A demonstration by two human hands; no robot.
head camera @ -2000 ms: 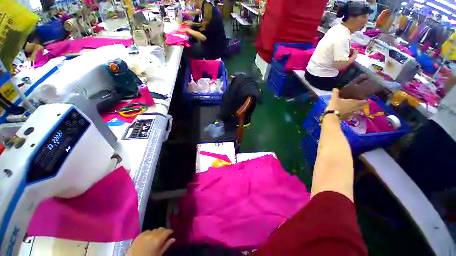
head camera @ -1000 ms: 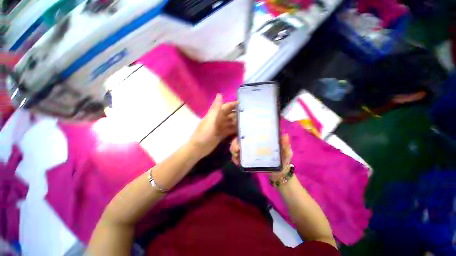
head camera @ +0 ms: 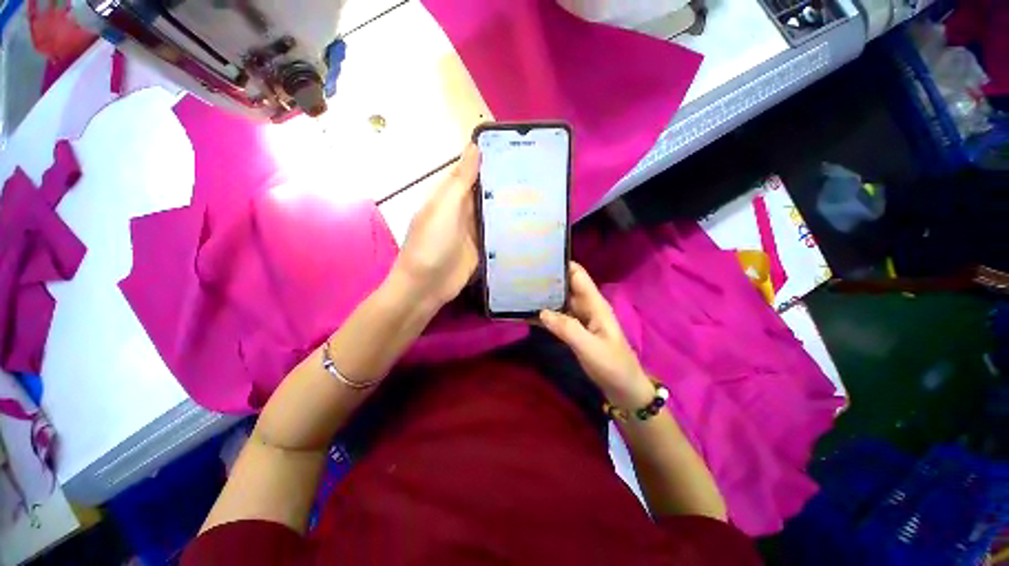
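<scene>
A smartphone [head camera: 526, 221] with a lit pale screen is held upright in front of my lap. My left hand [head camera: 443, 238] holds its left edge, and my right hand [head camera: 592, 332] holds its lower right corner. A large magenta garment panel [head camera: 266, 265] lies on the white sewing table, with its upper part in bright lamp glow below the machine's needle area [head camera: 290, 83]. Another part of magenta cloth [head camera: 564, 83] lies on the table behind the phone. The needle itself cannot be made out in the glare.
Small magenta cut pieces [head camera: 33, 260] lie at the table's left. A magenta pile [head camera: 719, 365] lies low at right beside my lap. The ruler-marked table edge [head camera: 155, 442] runs across in front of me. A blue crate [head camera: 929, 498] shows at lower right.
The phone, in my right hand over the crate at first, is now in front of my lap. My left hand has moved from the table edge onto the phone. The view has turned down and left.
</scene>
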